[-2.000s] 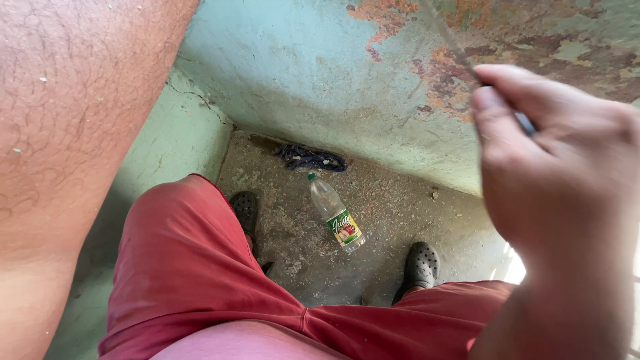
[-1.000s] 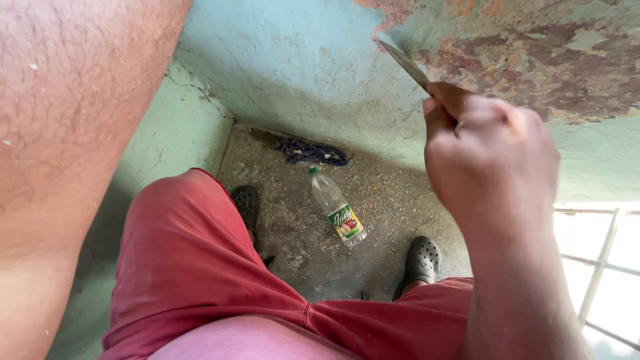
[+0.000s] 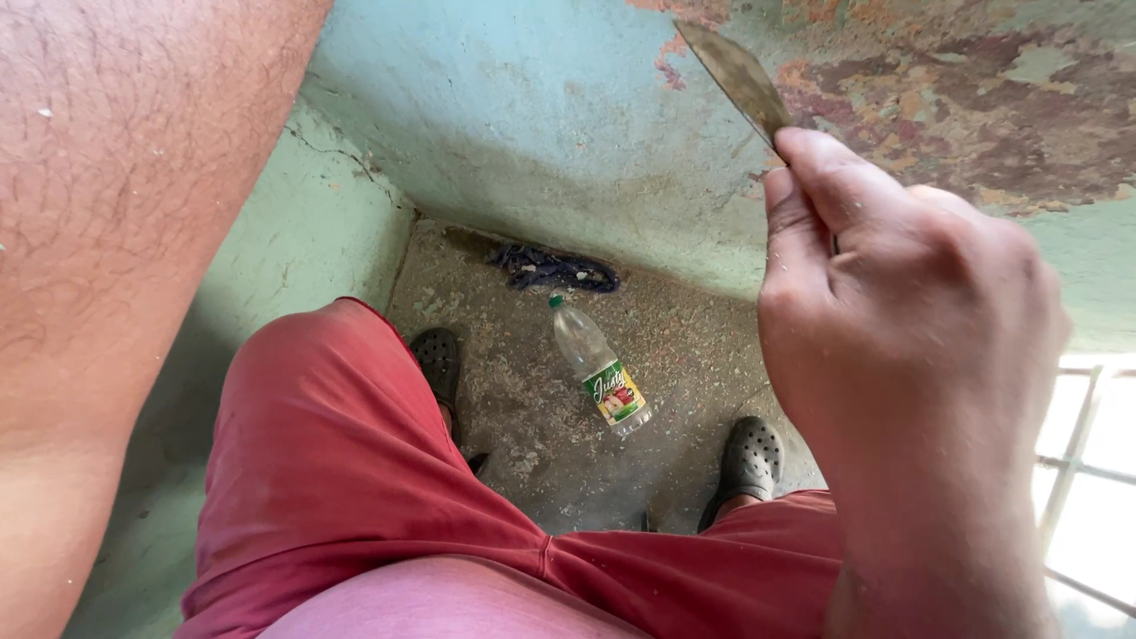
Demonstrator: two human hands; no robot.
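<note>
My right hand (image 3: pixel 914 257) grips a knife-like metal blade (image 3: pixel 737 80) between thumb and fingers; any handle is hidden in the hand. The blade points up and left, its tip over the edge of a peeled patch (image 3: pixel 941 106) on the painted wall (image 3: pixel 532 106). Whether the tip touches the wall I cannot tell. My left forearm (image 3: pixel 151 195) rises along the left side of the view, and my left hand is outside the picture.
On the concrete floor (image 3: pixel 532 444), strewn with paint flakes, lie a clear plastic bottle (image 3: pixel 581 342) with a green cap and a dark crumpled cloth (image 3: pixel 559 271). My feet wear grey clogs (image 3: pixel 753 457). A cracked green wall (image 3: pixel 302 213) stands left, a metal grille (image 3: pixel 1074 444) at right.
Between the first and second frames my right hand moved left and down with the blade. Since then it has kept its grip, with the blade now showing more of its flat side.
</note>
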